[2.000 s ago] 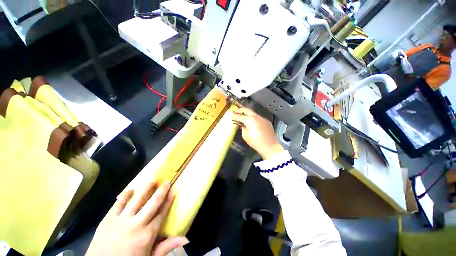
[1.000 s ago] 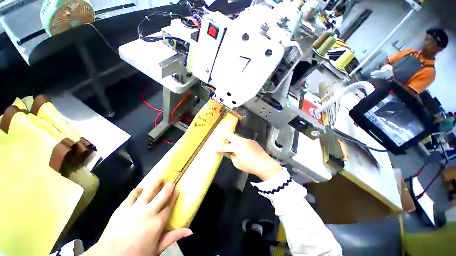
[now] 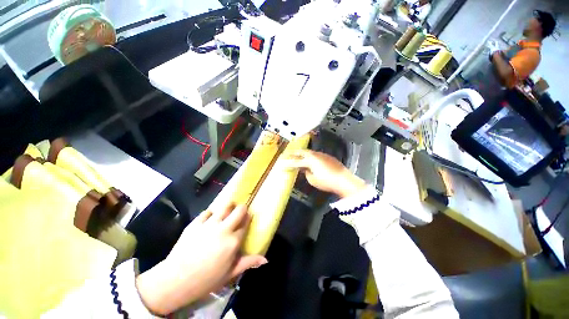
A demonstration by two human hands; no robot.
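Note:
A yellow fabric piece (image 3: 273,209) lies around the machine's long narrow arm, pointing at the needle area. An amber guide plate (image 3: 254,163) with a dark slot lies along its top, its far end under the white sewing machine head (image 3: 302,75) marked "7". My left hand (image 3: 209,252) lies over the near part of the fabric, thumb at the near end, fingers bent on the plate side. My right hand (image 3: 321,171) has its fingertips on the fabric's right side near the machine head. The needle is hidden by the head.
Yellow pieces with brown ends (image 3: 93,205) are stacked at the left on a white board (image 3: 140,177). A control screen (image 3: 511,140) stands at the right. A green-rimmed fan (image 3: 81,31) is at the upper left. A person in orange (image 3: 527,59) is at the upper right.
The fabric and guide plate have moved forward toward the machine head, and my left hand has moved forward with them. My right hand stays near the head. The person at the upper right has turned.

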